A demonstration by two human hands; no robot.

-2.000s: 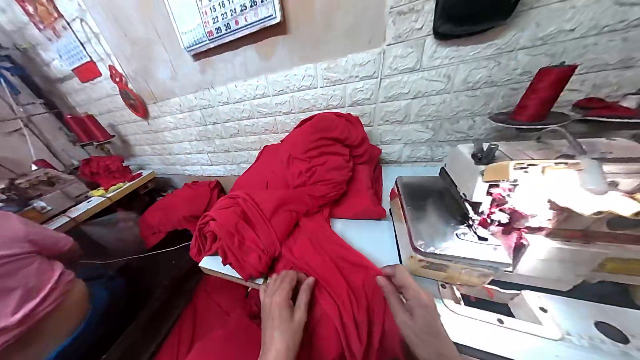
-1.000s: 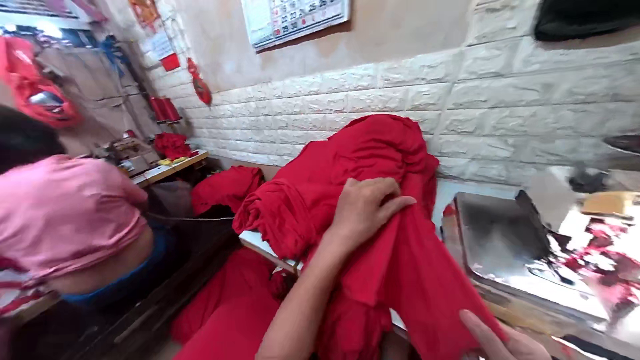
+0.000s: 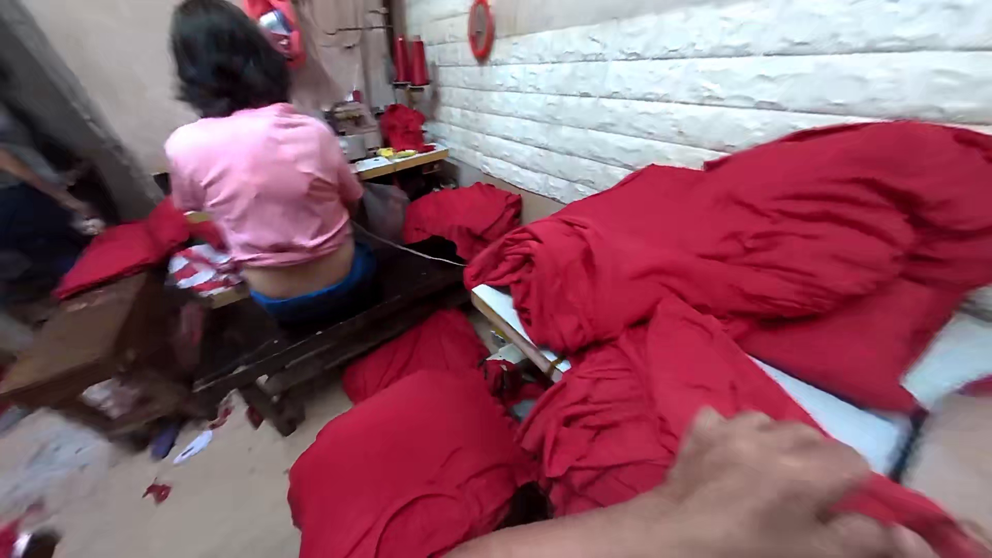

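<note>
My left hand (image 3: 775, 473), blurred, reaches in from the bottom edge with its fingers curled onto a strip of red fabric (image 3: 690, 364). This strip hangs over the front of a white table (image 3: 806, 395). Behind it, a large bunched heap of the same red fabric (image 3: 744, 225) lies against the wall, its left end rolled up. At the right edge a blurred skin-toned shape, apparently my right hand (image 3: 961, 457), is cut off by the frame; its fingers and whatever it touches cannot be made out.
Below the table's left end bulges a pile of red cloth (image 3: 411, 465). A person in a pink shirt (image 3: 263, 178) sits on a dark wooden bench (image 3: 310, 349), facing away. A wooden stool (image 3: 85, 341) bears red cloth. Scraps lie on the floor. Another person is at far left.
The view has swung left, and the sewing machine at the right is out of frame. My left hand has moved from the top of the heap down along the fabric strip.
</note>
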